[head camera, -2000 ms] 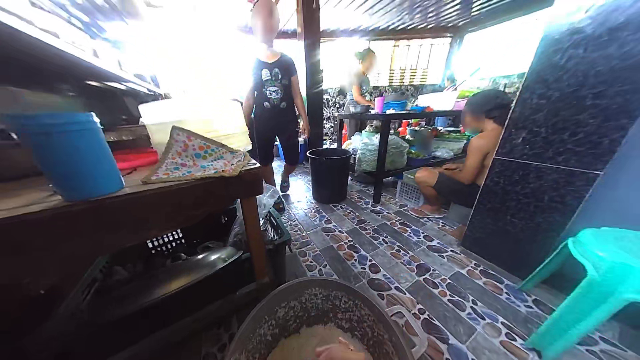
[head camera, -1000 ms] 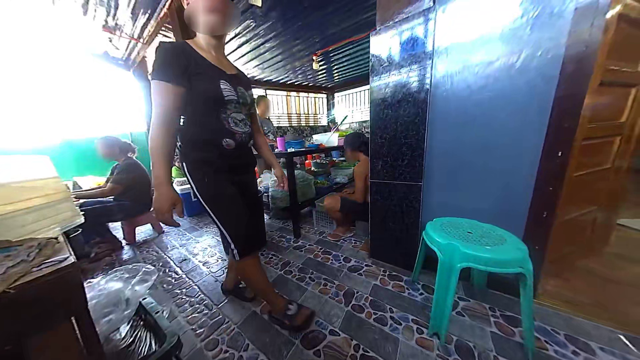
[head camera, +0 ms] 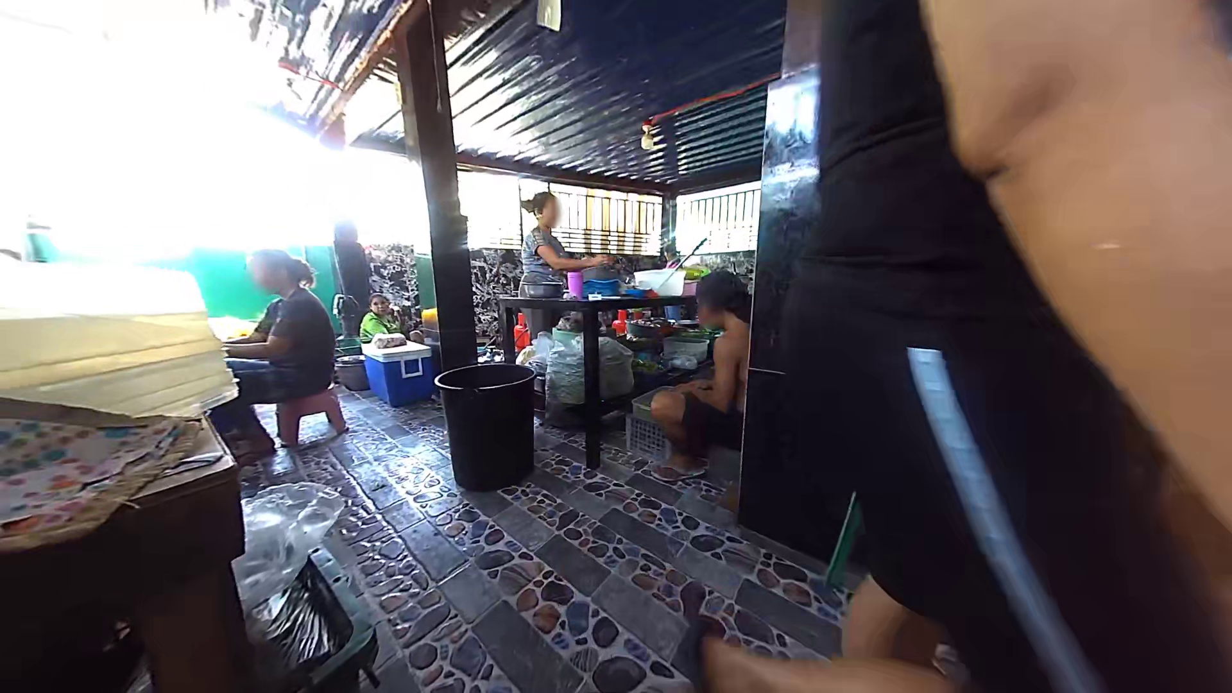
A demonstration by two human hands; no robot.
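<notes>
Neither of my hands shows in the head view, so what they hold or touch is hidden. A person in black clothes with a light side stripe [head camera: 962,433] passes very close on the right, with a bare arm across the right edge. At the left stands a wooden table [head camera: 183,472] with a patterned cloth [head camera: 87,462] and a stack of pale yellowish blocks or containers [head camera: 106,337]. Below it sits a dark green crate [head camera: 337,616] with clear plastic bags [head camera: 289,529].
A black bin [head camera: 486,428] stands on the tiled floor by a dark post [head camera: 438,202]. Behind are a dark table [head camera: 592,385], a blue cooler [head camera: 397,375], a pink stool [head camera: 310,414] and several people. A dark tiled pillar [head camera: 780,385] rises at right.
The person in black has come much closer, to the right side, and covers most of the green stool. The view has turned; the basin and hand low in the oldest frame are out of view.
</notes>
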